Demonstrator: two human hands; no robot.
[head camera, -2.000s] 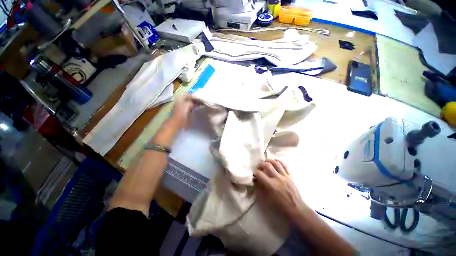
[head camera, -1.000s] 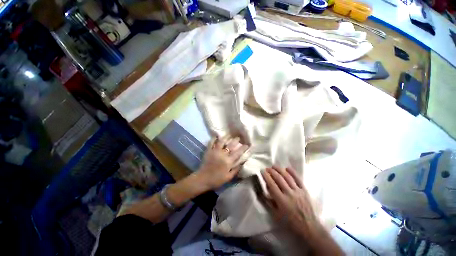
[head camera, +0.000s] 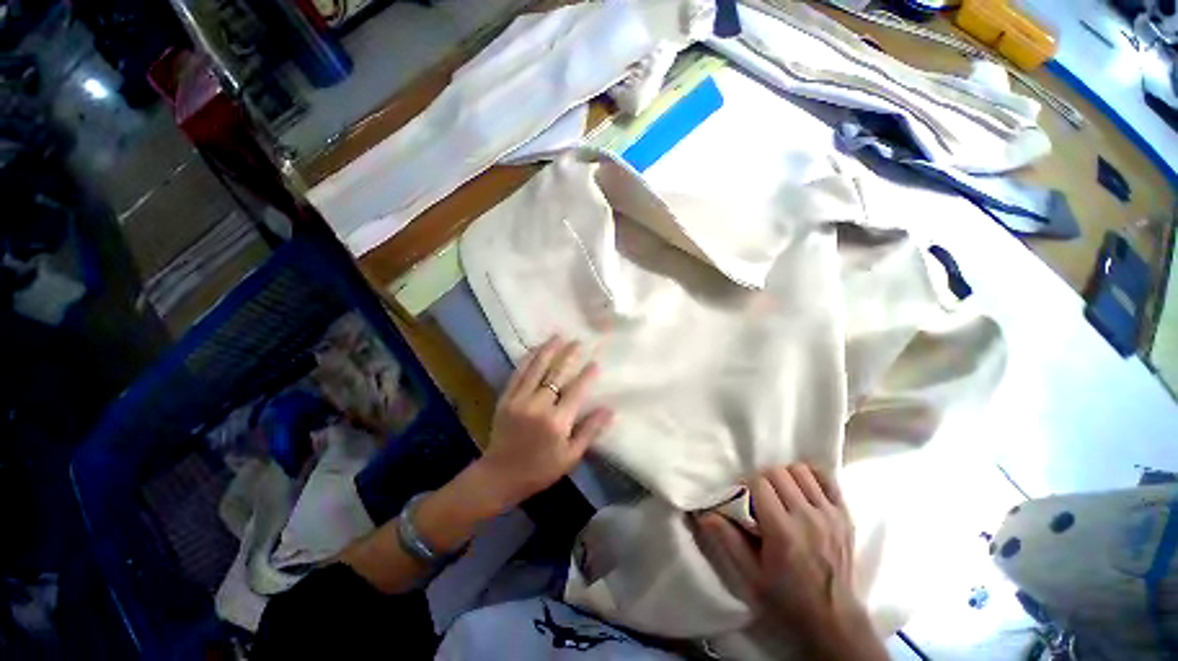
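Observation:
The cream garment (head camera: 736, 349) lies spread over the white table and hangs over its front edge towards the lap. My left hand (head camera: 543, 420) rests flat on its left front edge, fingers apart, with a ring and a bracelet. My right hand (head camera: 791, 542) is at the garment's front middle, fingers curled over a fold, where a small dark spot shows beside the thumb. The fingertips are partly hidden in the cloth. A dark label (head camera: 951, 271) shows at the garment's back right.
The sewing machine head (head camera: 1092, 555) is at the lower right, cut off by the edge. Long cream strips (head camera: 478, 116) lie at the back left, and more pieces (head camera: 904, 97) at the back. A phone (head camera: 1114, 291) is at right. A blue basket (head camera: 129, 517) holds scraps below left.
The garment has been spread flatter and wider to the left. My left hand has moved from the folds to its left edge. My right hand stays on the front part. The view has shifted.

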